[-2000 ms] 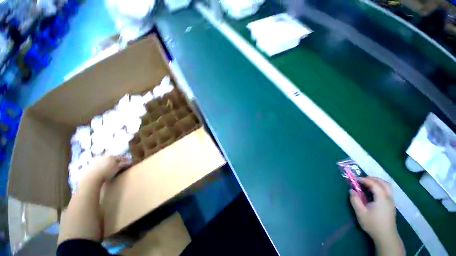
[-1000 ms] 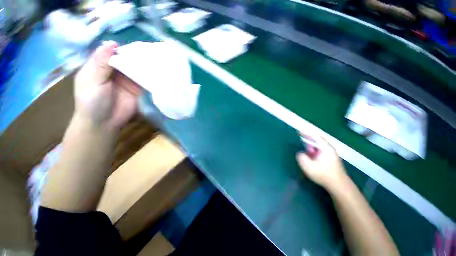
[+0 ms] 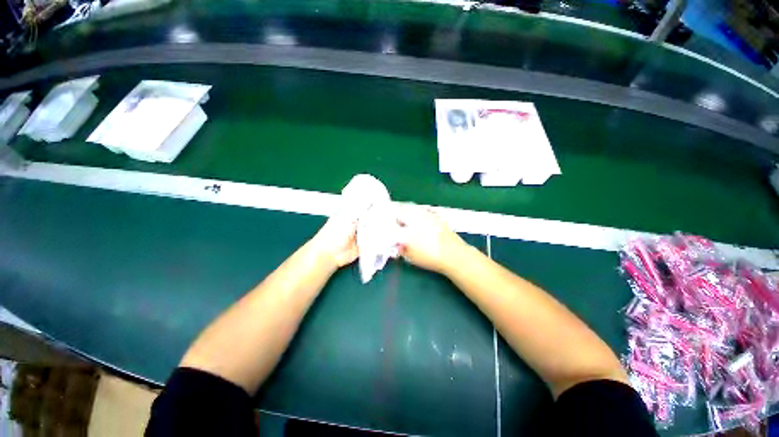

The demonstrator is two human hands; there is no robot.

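Observation:
A white wrapped part (image 3: 369,213) is held between both hands above the white rail. My left hand (image 3: 340,235) grips it from the left. My right hand (image 3: 425,237) is against its right side with curled fingers; any bagged pink part in that hand is hidden. A white blister tray (image 3: 495,145) lies on the belt beyond, to the right, with a dark part in its left cavity and a pink part along its top.
More white trays (image 3: 152,119) sit on the belt at left. A pile of bagged pink parts (image 3: 705,324) covers the bench's right end. The white rail (image 3: 282,199) crosses between bench and belt. A carton's edge (image 3: 120,407) shows at lower left.
The view has swung right, away from the carton. My left hand has brought the white wrapped part from the carton to the rail, where both hands now meet.

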